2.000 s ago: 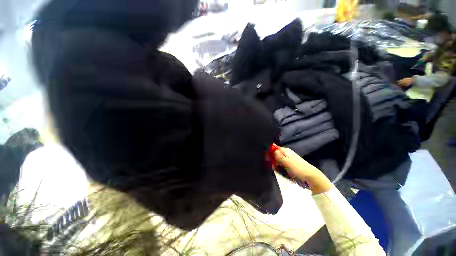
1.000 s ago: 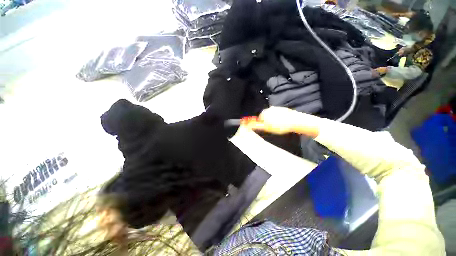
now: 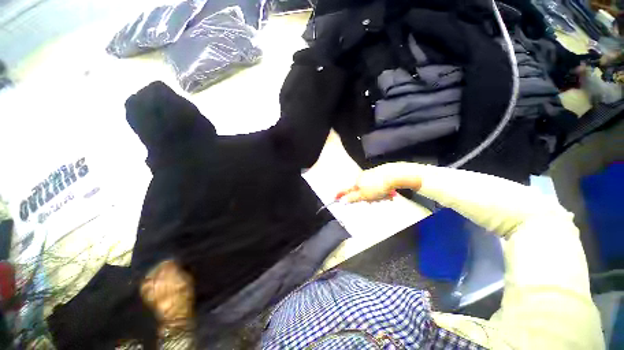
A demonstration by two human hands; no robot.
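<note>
A black hooded jacket [image 3: 226, 184] lies spread in front of me, its hood [image 3: 167, 119] pointing to the far left. Its grey hem band [image 3: 287, 273] runs along the near right edge. My left hand [image 3: 168, 294] is blurred and lies on the jacket's near left part; whether it grips cloth does not show. My right hand [image 3: 373, 184] is beside the jacket's right edge, closed on red-handled thread snips [image 3: 342, 195]. Their thin silver tip points left, close above the hem corner.
A pile of black and grey jackets [image 3: 417, 102] lies beyond on the right, crossed by a pale hose [image 3: 510, 102]. Polybagged garments [image 3: 212, 51] lie at the back. A printed white bag [image 3: 58, 191] is at left. Blue bins [image 3: 441, 246] stand below the table at right.
The jacket, lifted and blurred at first, now lies spread flat on the table. My right hand has moved slightly down with the snips. My left hand has come into clearer view on the jacket.
</note>
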